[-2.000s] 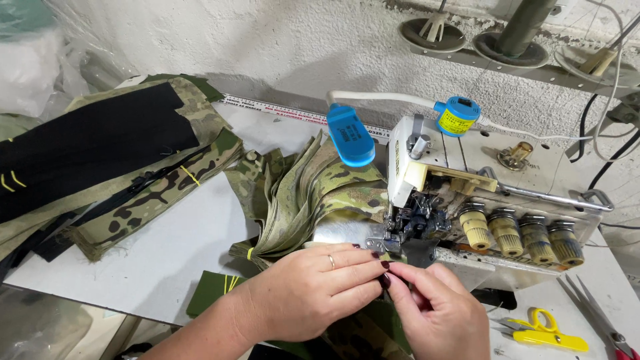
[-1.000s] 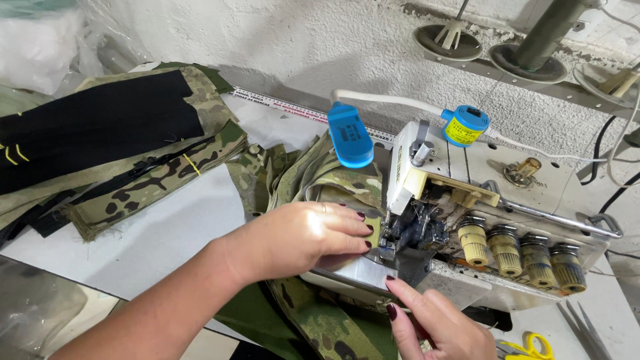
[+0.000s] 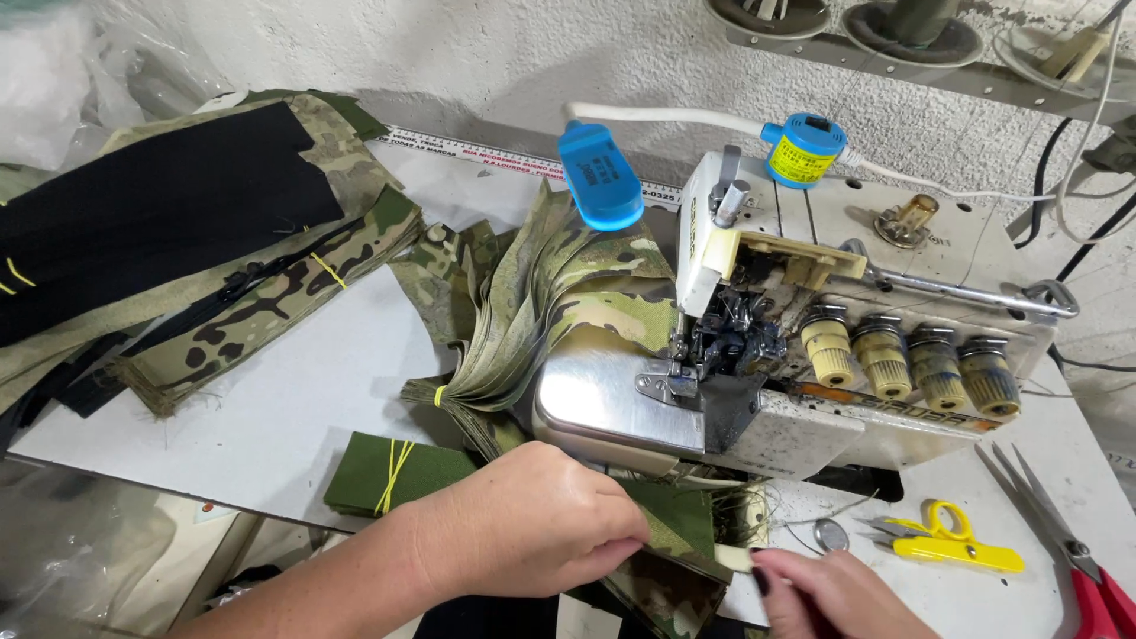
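Below the metal bed of an overlock sewing machine (image 3: 621, 399), my left hand (image 3: 541, 524) has its fingers closed on the edge of a camouflage and green fabric piece (image 3: 683, 524). At the right end of that fabric, my right hand (image 3: 825, 595) pinches a small pale strip (image 3: 734, 557) between thumb and finger. Behind the machine bed stands a fanned bundle of camouflage fabric pieces (image 3: 515, 328), tied with yellow thread (image 3: 439, 396). A folded green fabric bundle (image 3: 399, 475) lies left of my left hand, also tied with yellow thread.
Yellow thread snips (image 3: 958, 550) and red-handled scissors (image 3: 1056, 524) lie at the right. Black fabric (image 3: 169, 204) and a camouflage stack (image 3: 257, 311) lie at the left. A blue lamp (image 3: 599, 177) hangs over the machine bed. A ruler tape (image 3: 497, 161) runs along the table's back.
My left hand has left the machine bed and moved toward the table's front edge. My right hand is also lower, now pinching a pale strip. The metal bed is uncovered.
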